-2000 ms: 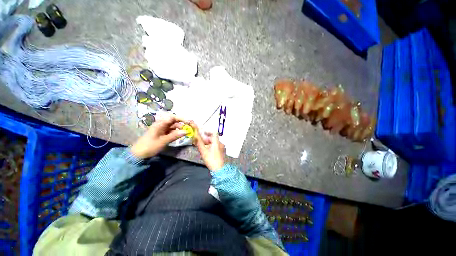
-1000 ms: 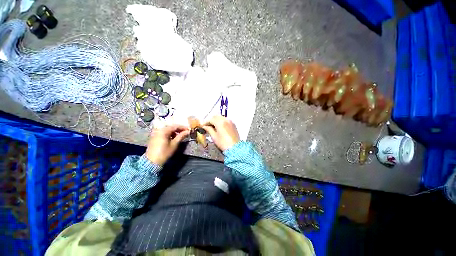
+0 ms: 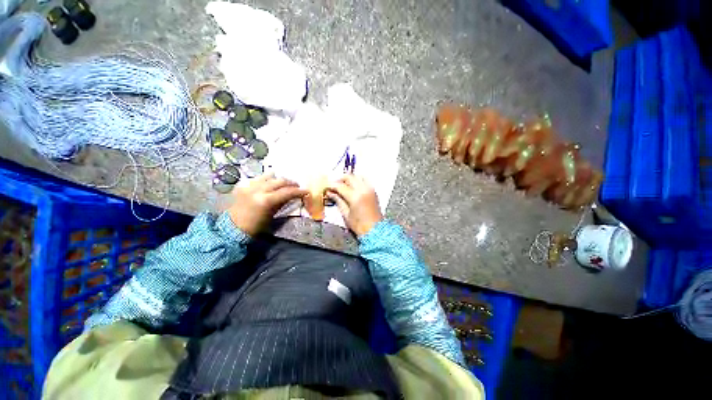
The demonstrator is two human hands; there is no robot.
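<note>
My left hand [image 3: 261,203] and my right hand [image 3: 357,205] meet over the near edge of the white cloth [image 3: 375,144]. Between their fingertips they hold a part-made assembly [image 3: 315,205], orange-brown, its narrow end toward me; a small dark bit shows beside my right fingertips. Dark round parts [image 3: 239,133] with yellow marks lie clustered left of my hands. A small dark blue hand tool [image 3: 349,162] lies on the cloth just beyond my right hand. Orange pieces [image 3: 519,152] lie in an overlapping row at the right.
A pale cord hank [image 3: 117,105] and a black pair of parts [image 3: 71,21] lie left. A crumpled white cloth [image 3: 261,66] lies beyond the pad. A white mug [image 3: 603,248] with a thin loop [image 3: 540,247] stands right. Blue crates [image 3: 652,133] and a blue mesh crate [image 3: 48,258] flank the bench.
Earlier, yellow showed between my fingertips, then an orange piece with dark parts; now the orange piece shows mostly. My hands have come level on either side of it. The view has shifted a little.
</note>
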